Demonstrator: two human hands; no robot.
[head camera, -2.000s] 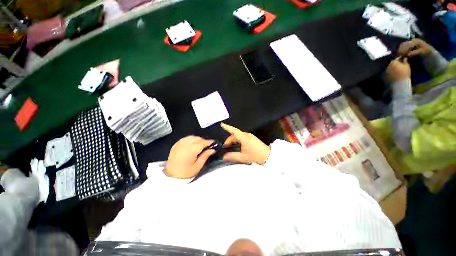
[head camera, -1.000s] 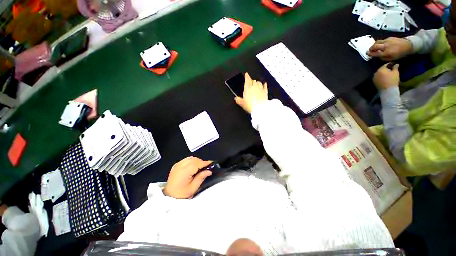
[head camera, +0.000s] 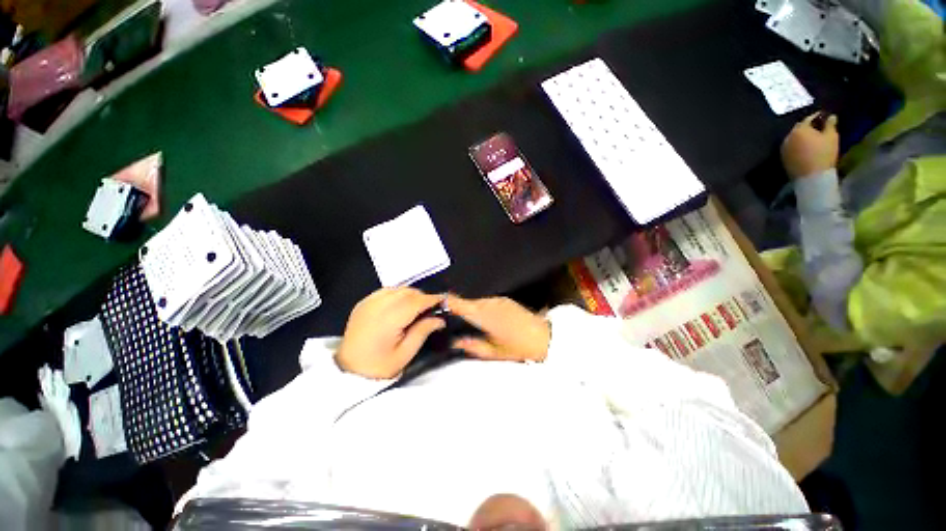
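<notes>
My left hand (head camera: 384, 332) and my right hand (head camera: 503, 327) meet at the table's front edge, fingertips together. My left hand holds a small dark piece, mostly hidden by its fingers; it may be a pad strip. Whether my right fingertips grip anything is too small to tell. A white plate (head camera: 407, 246) lies on the black table just beyond my hands, perhaps on others. A tall fanned stack of white plates with black corner dots (head camera: 192, 254) stands to the left. A phone (head camera: 510, 177) with a lit screen lies beyond my hands, to the right.
Black sheets with white dots (head camera: 171, 389) lie at left, a long dotted white sheet (head camera: 624, 143) right of the phone. Newspaper (head camera: 705, 311) covers a carton (head camera: 809, 441) at lower right. White-topped units (head camera: 290, 78) sit on the green surface. Other people work at both sides.
My right hand has come back from the phone to my left hand. The phone's screen, dark before, is now lit, and the phone lies turned. The units on the green surface have shifted left in view.
</notes>
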